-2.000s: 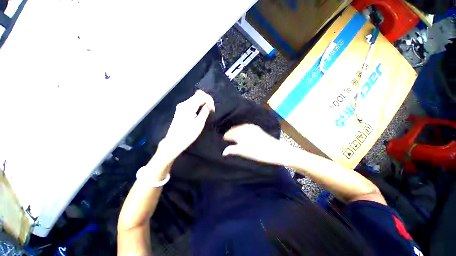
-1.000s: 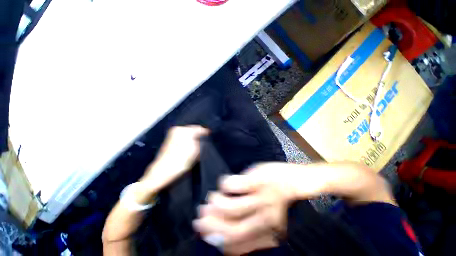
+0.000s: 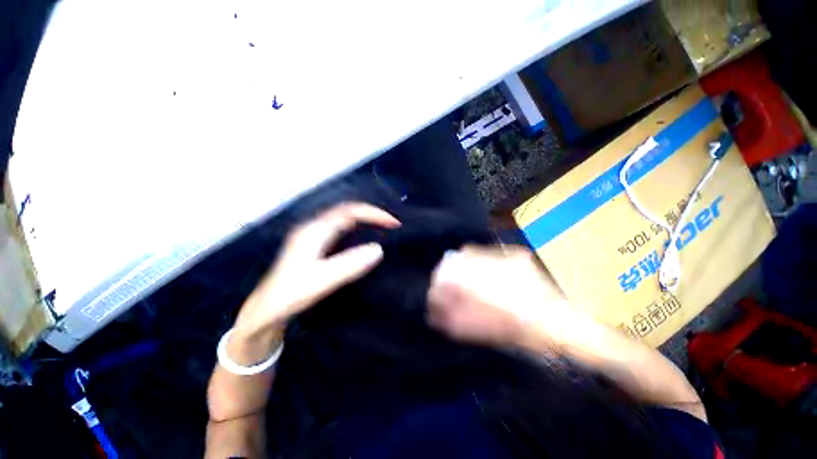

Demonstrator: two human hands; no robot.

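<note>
Black cloth (image 3: 390,309) lies over my lap, below the table edge. Its folds are dark and its seams cannot be made out. My left hand (image 3: 313,262), with a white bracelet at the wrist, is over the cloth with thumb and forefinger apart. Nothing shows between them. My right hand (image 3: 484,294) is blurred, at the right side of the cloth, with its fingers curled. Whether it grips the cloth cannot be told.
The white table (image 3: 224,134) spans the upper left, with a printed ruler edge (image 3: 148,281). A brown carton (image 3: 582,246) with a white cord (image 3: 651,213) on it stands at right. Red plastic items (image 3: 761,112) are at far right. Another carton (image 3: 609,72) is behind.
My right hand has moved up and right, away from my lap. My left hand has gone from a closed fist to thumb and forefinger apart. The view has shifted.
</note>
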